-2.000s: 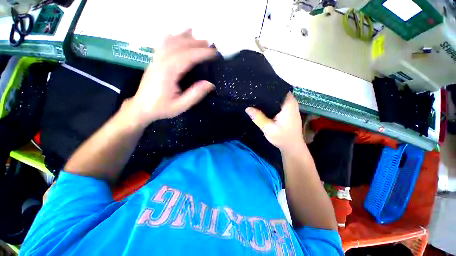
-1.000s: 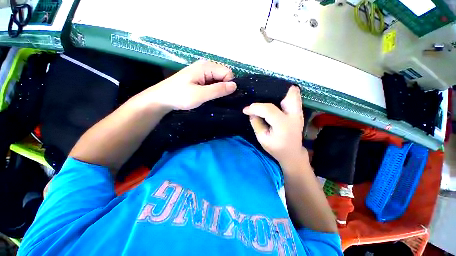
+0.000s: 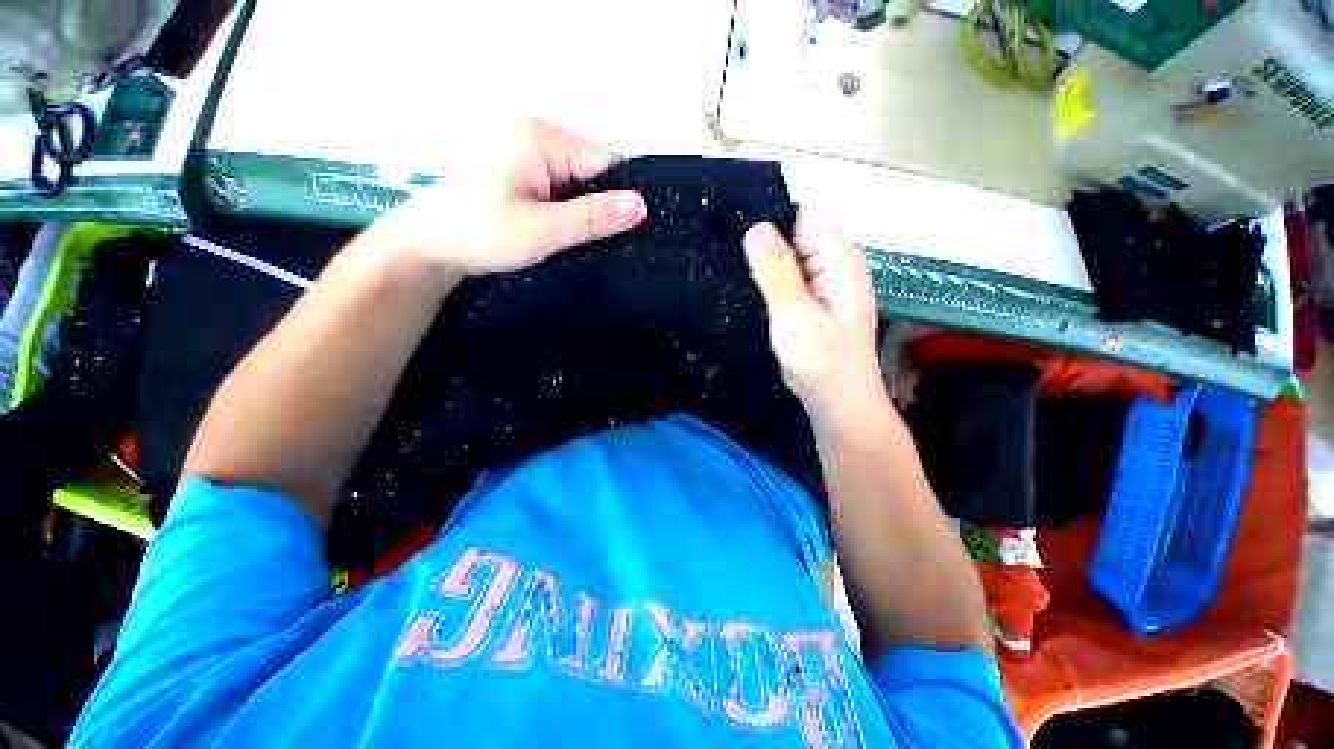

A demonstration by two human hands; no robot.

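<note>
A black garment panel with tiny silver sparkles (image 3: pixel 658 278) lies over my lap and up over the green table edge. Its top edge rests on the white tabletop. My left hand (image 3: pixel 534 205) pinches its upper left part between thumb and fingers. My right hand (image 3: pixel 819 300) holds its upper right corner, thumb on top and fingers partly hidden by the cloth.
The sewing machine bed (image 3: pixel 907 132) is at upper right, with yellow-green scissors (image 3: pixel 1010 41) on it. Black cut pieces (image 3: pixel 1170 271) lie at the table's right. A blue basket (image 3: pixel 1175 505) stands on orange cloth (image 3: pixel 1258 549). Dark scissors (image 3: pixel 62 147) are at far left.
Both hands have moved up from the table edge onto the tabletop side, bringing the panel's top edge with them. The cloth now lies flatter and more spread between the hands.
</note>
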